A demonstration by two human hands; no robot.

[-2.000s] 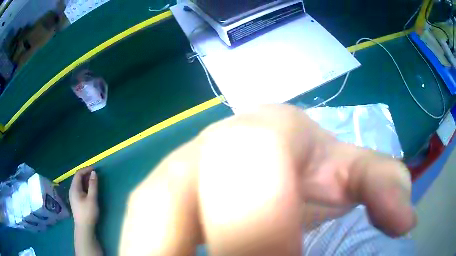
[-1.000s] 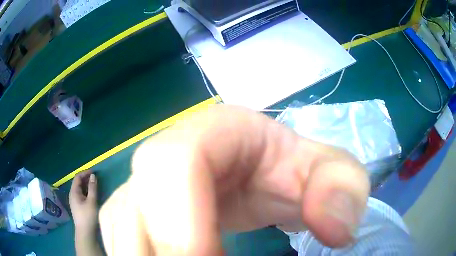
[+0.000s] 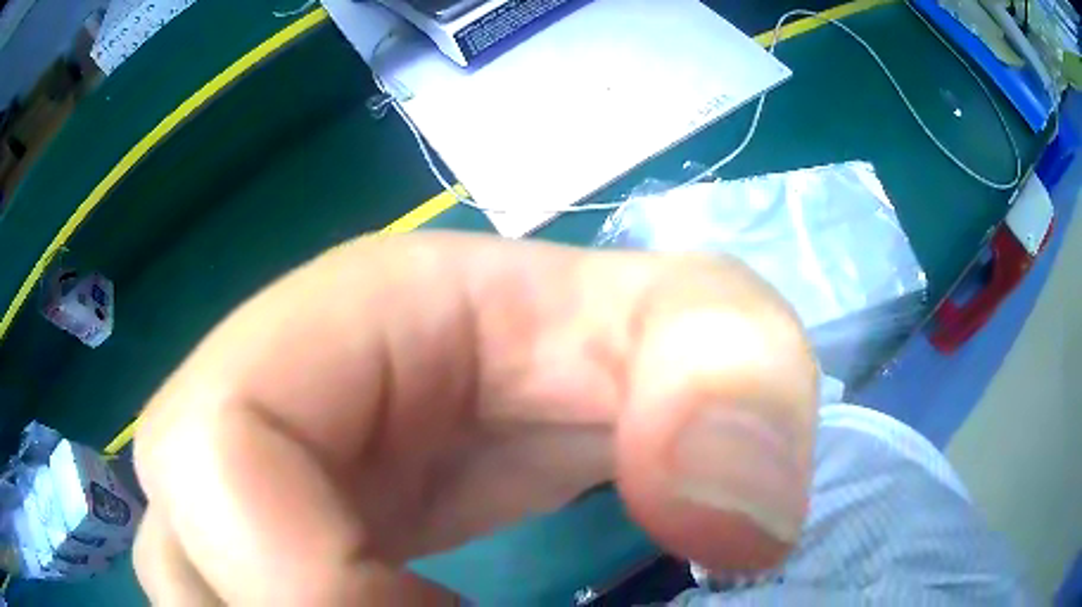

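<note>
My right hand (image 3: 475, 403) is very close to the camera and fills the middle and lower left. Its fingers are curled, its thumb stands apart, and nothing shows in it. My left hand does not show. A clear pack with pink and white parts (image 3: 83, 311) lies on the dark green belt at the far left. A bagged group of white packs (image 3: 71, 510) stands at the lower left, partly behind my right hand. A stack of shiny clear poly bags (image 3: 789, 243) lies right of centre, its lower part partly covered by my hand.
A scale (image 3: 510, 26) stands on a white board (image 3: 570, 119) at the top, with a white cable (image 3: 872, 59) looping beside it. A red-handled object (image 3: 982, 291) and a blue tray edge (image 3: 979, 53) are at the right. A striped cloth, perhaps a sleeve (image 3: 914, 510), is at lower right.
The view has shifted, so the board and bags sit higher and further left. The lone pack has moved left along the belt. The small left hand seen before no longer shows.
</note>
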